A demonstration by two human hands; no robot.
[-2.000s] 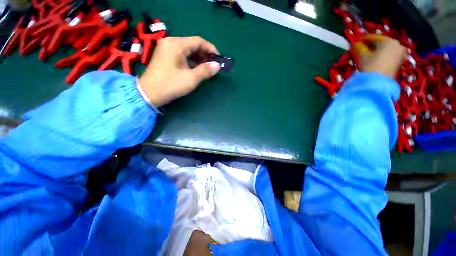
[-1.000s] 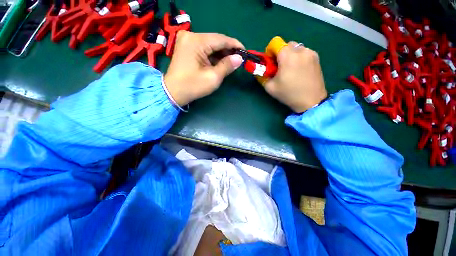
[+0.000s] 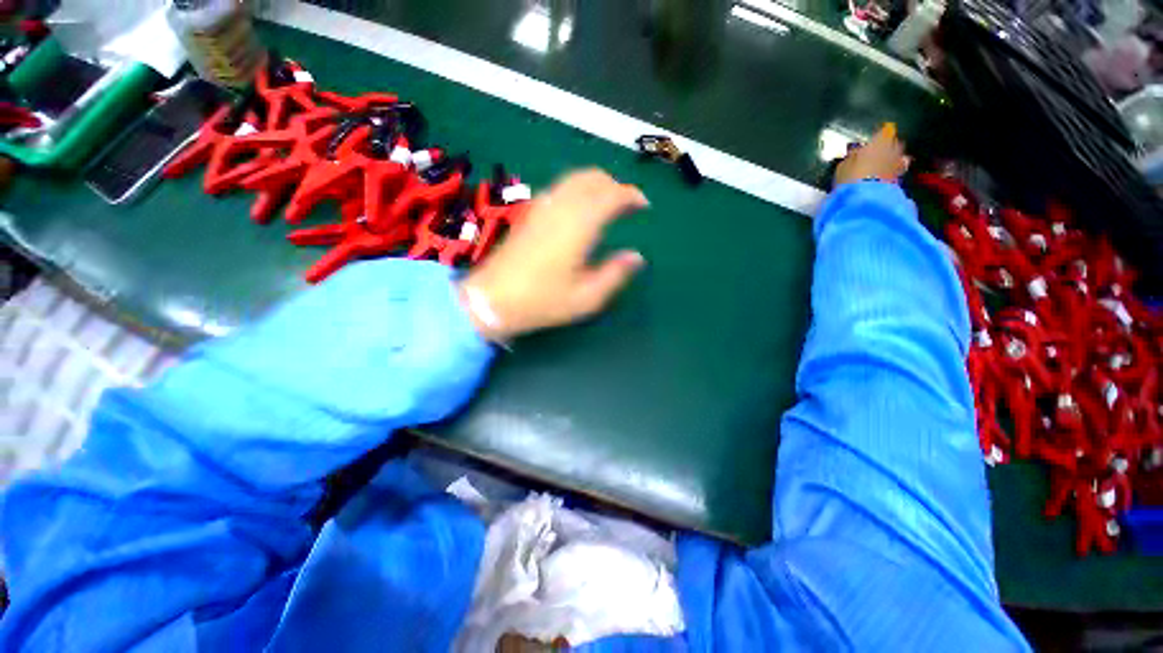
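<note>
My left hand (image 3: 557,253) is over the green bench beside the left group of red spring clamps (image 3: 344,179), thumb and fingers apart with nothing between them. Black parts show in several of these clamps' jaws. My right hand (image 3: 872,160) is stretched far forward at the dark strip beyond the pale line, with a yellow finger cot showing. Its fingertips are small, and what they touch or hold cannot be told. A small black module with an amber flex piece (image 3: 670,154) lies at the pale strip, between the hands.
A large heap of red clamps (image 3: 1065,344) lies at right, with a blue bin (image 3: 1143,528) at its lower edge. At far left are a phone (image 3: 161,143), a green-rimmed tray (image 3: 107,117), a bottle (image 3: 217,41) and white wipes (image 3: 133,31). The pale strip (image 3: 491,83) crosses the bench.
The red clamp with its black part has left my hands. My left hand has opened. My right hand has moved from the middle to the far right. The view has shifted, showing more at far left.
</note>
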